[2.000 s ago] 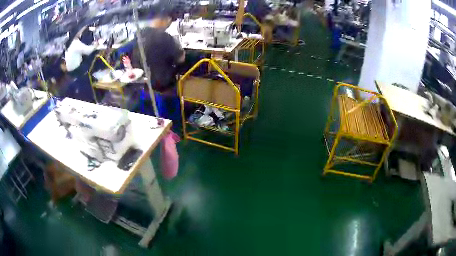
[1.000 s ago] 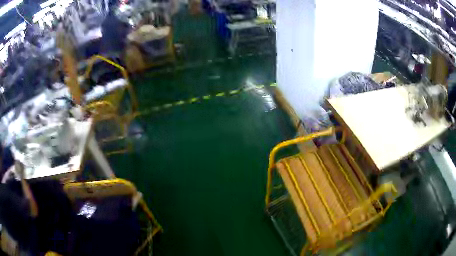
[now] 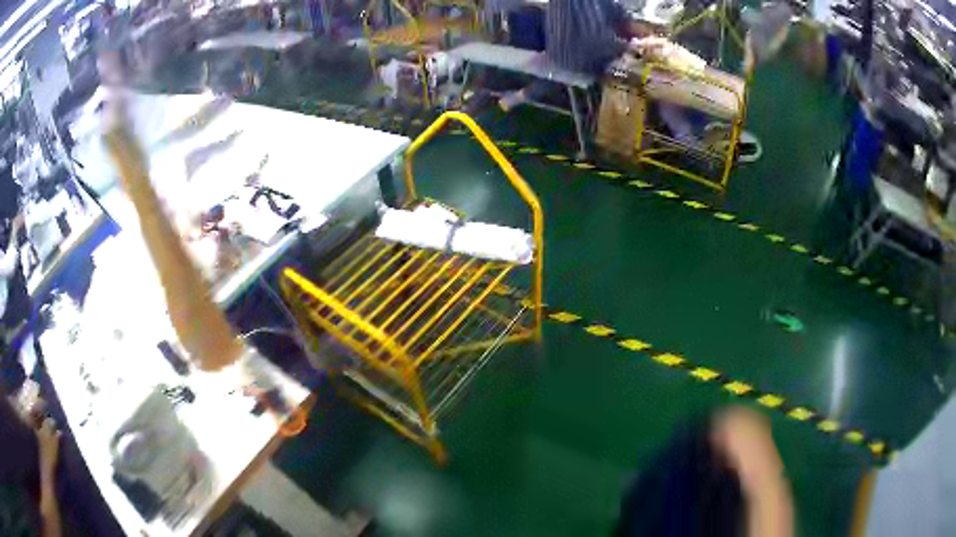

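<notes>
A blurred bare forearm or hand, which looks like my right hand [image 3: 750, 462], is at the bottom edge, right of the middle. A dark blurred shape [image 3: 676, 482] lies just left of it; I cannot tell whether it is cloth or clothing. The fingers cannot be made out. My left hand is not in view. Nearest ahead, left of the middle, stands a yellow metal trolley [image 3: 419, 315] with a slatted shelf. White rolled pieces [image 3: 456, 233] lie across its back part.
White work tables [image 3: 283, 142] with machines are on the left, with a blurred brown post [image 3: 173, 262]. A person's arm [image 3: 48, 472] shows at lower left. Yellow-black tape [image 3: 671, 360] crosses the green floor. Behind are a person [image 3: 582, 37] and another trolley [image 3: 687, 131].
The view has moved on through the aisle. The white pillar and brown-slatted trolley are gone; a trolley with white rolls and a blurred forearm or hand have come into view.
</notes>
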